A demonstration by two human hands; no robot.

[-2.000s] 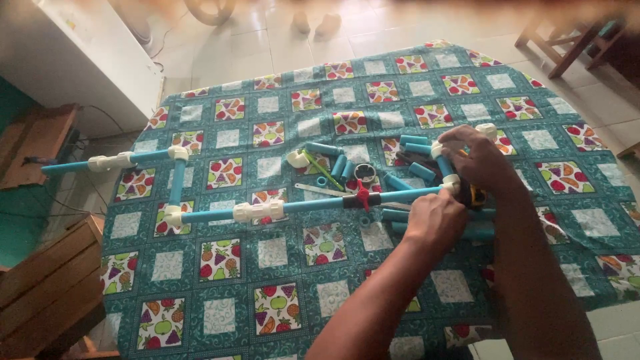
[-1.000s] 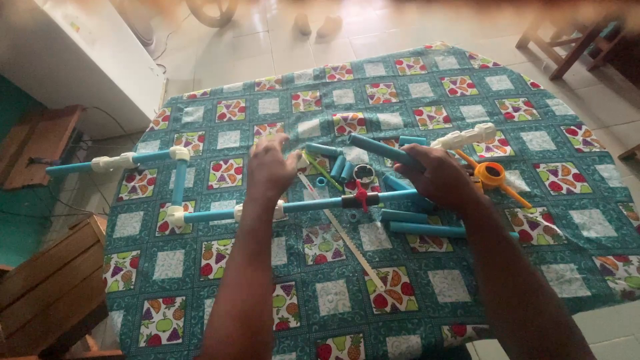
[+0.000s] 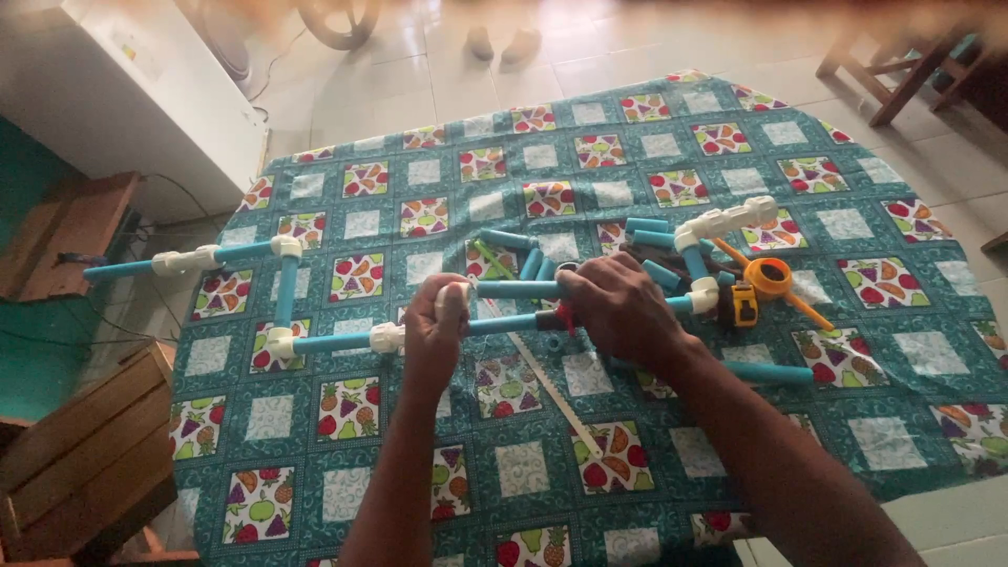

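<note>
My left hand [image 3: 435, 327] grips a small white pipe fitting [image 3: 452, 298]. In my right hand [image 3: 622, 311] is a short blue pipe [image 3: 516, 289], its free end pointing left at the fitting; whether they touch is hard to tell. Beneath both hands runs an assembled line of blue pipe [image 3: 504, 324] with white couplings and a red-handled valve [image 3: 565, 319]. White elbows [image 3: 285, 246] turn the line at the left, and another elbow [image 3: 703, 294] turns it at the right, where a ribbed white coupling [image 3: 738, 216] points up and right.
Several cut blue pipes [image 3: 508, 239] lie behind my hands. A hacksaw blade [image 3: 555, 390] rests in front. To the right are a yellow tape measure [image 3: 743, 305], an orange tool with two handles [image 3: 767, 279] and a longer blue pipe [image 3: 768, 372]. A patterned cloth covers the table.
My right hand has brought the short blue pipe left and lower, over the assembled line. My left hand has moved slightly right and now shows a white fitting in its fingers.
</note>
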